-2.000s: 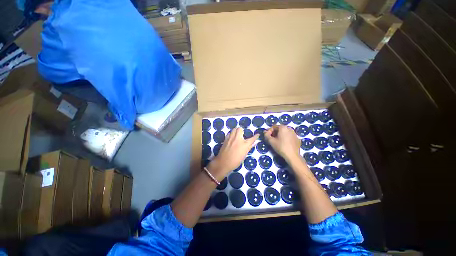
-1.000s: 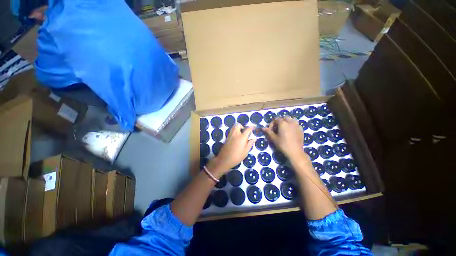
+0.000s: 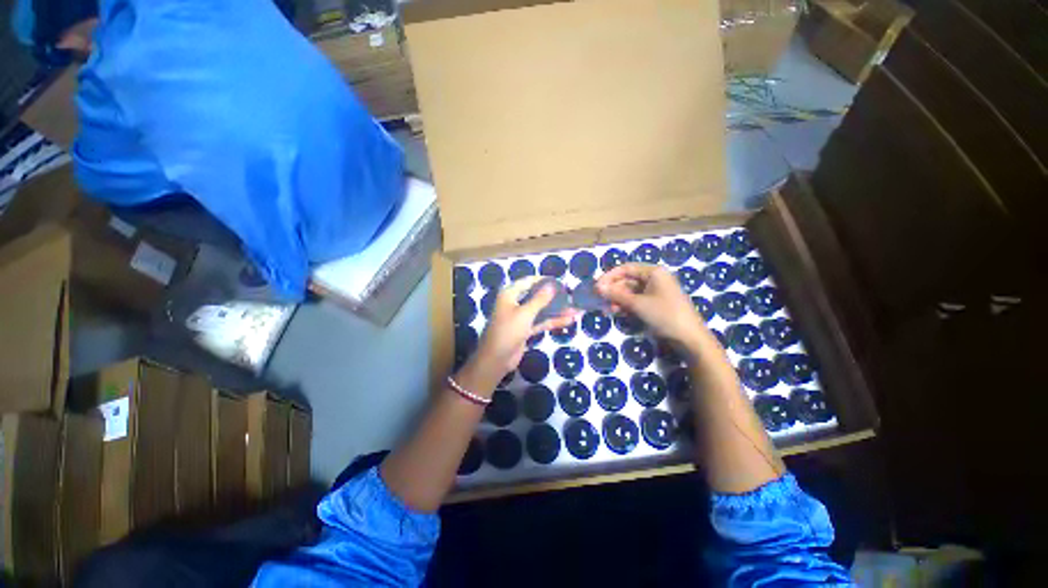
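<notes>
Round black parts stand in rows in a white foam tray point(image 3: 557, 463) inside an open carton point(image 3: 856, 427). The left columns have matt-faced black parts point(image 3: 503, 448); the others are shiny round black parts point(image 3: 621, 433) with bright glints. My left hand point(image 3: 517, 326) is over the back left of the tray and holds a dark round part point(image 3: 556, 301) between thumb and fingers, tilted above the rows. My right hand point(image 3: 646, 301) is close on its right, fingertips pinched beside a blurred dark shape point(image 3: 590, 296). Whether they grip it or it lies in the tray behind is unclear.
The carton lid point(image 3: 569, 121) stands open at the far side. A person in blue workwear point(image 3: 247, 126) is at the upper left beside a white-topped stack point(image 3: 379, 255). Brown cartons point(image 3: 161, 459) stand at the lower left, dark stacked cartons point(image 3: 931, 230) at the right.
My hands have drawn slightly apart, and my left hand has turned so the dark part shows in its fingers. The camera view has shifted a little.
</notes>
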